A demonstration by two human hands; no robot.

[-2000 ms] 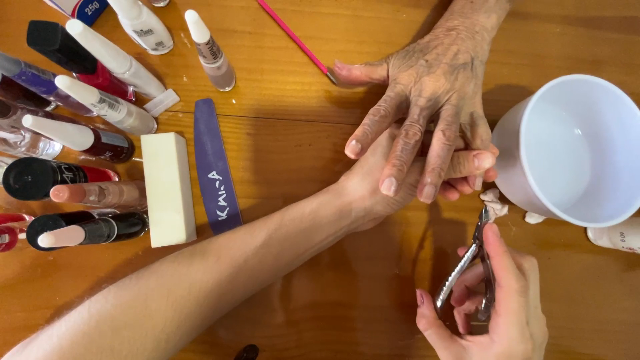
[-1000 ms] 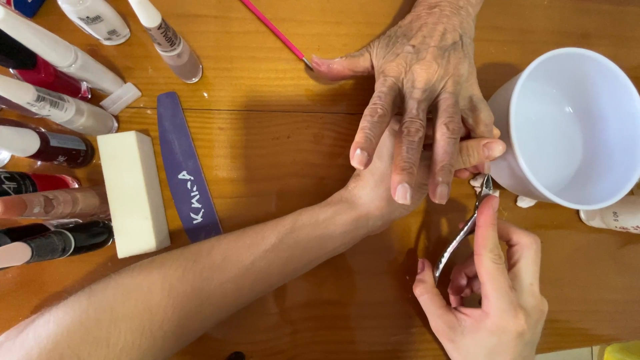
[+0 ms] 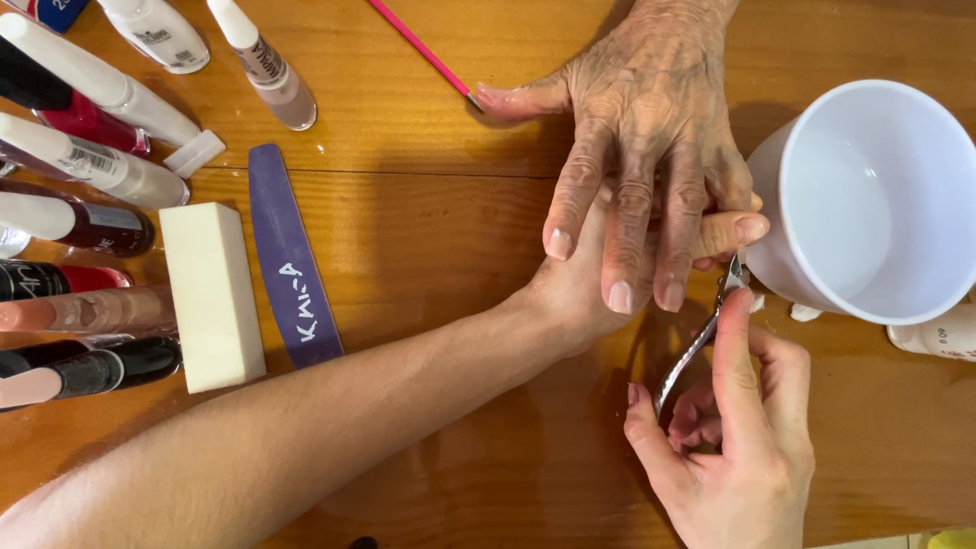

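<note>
Another person's hand [image 3: 648,137] lies palm down, fingers spread, over my left hand [image 3: 602,252]. My left thumb and fingers close around that person's little finger, beside the white bowl; part of my left hand is hidden underneath. My right hand [image 3: 732,435] holds metal cuticle nippers [image 3: 690,354] between thumb and fingers. The nippers' jaws point up at the fingertip held by my left hand, just below my left thumb. Whether the jaws touch the fingertip cannot be told.
On the right stands a white plastic bowl [image 3: 797,221] of clear liquid, with crumpled white bits [image 3: 804,312] beside it. A purple nail file [image 3: 286,252], a white buffer block [image 3: 213,297] and several nail polish bottles [image 3: 114,232] are on the left. A pink stick [image 3: 423,47] lies near the other person's thumb.
The view has shifted a little. My right hand has brought the nippers' jaws up closer to the held fingertip than two seconds ago. My left hand keeps its hold.
</note>
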